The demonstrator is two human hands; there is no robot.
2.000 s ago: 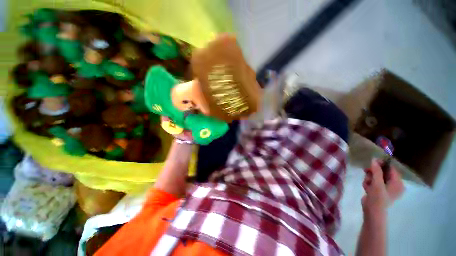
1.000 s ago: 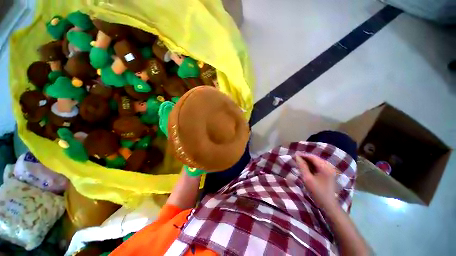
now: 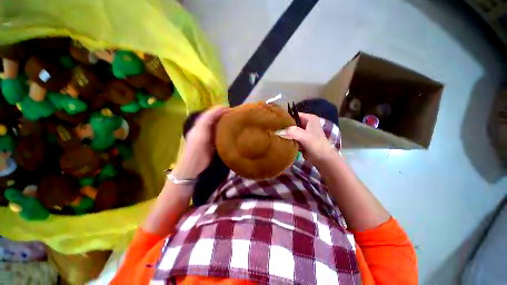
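Observation:
The plush toy (image 3: 256,142) is held over my lap with its round brown base facing up and its dimple showing. A small white tag stands at the base's far edge. A bit of green shows under the base at the right. My left hand (image 3: 203,139) grips the base's left side. My right hand (image 3: 311,136) holds its right side, thumb on top. Dark pointed snips (image 3: 294,113) stick out from my right hand. No needle or thread can be made out.
A large open yellow sack (image 3: 194,61) full of green and brown toys is at left. An open cardboard box (image 3: 389,136) with small round items stands on the floor at right. A checked apron (image 3: 261,234) covers my lap.
My right hand has come from over the apron to the toy's right side. The toy is now between both hands. The view has shifted, with the box nearer the centre.

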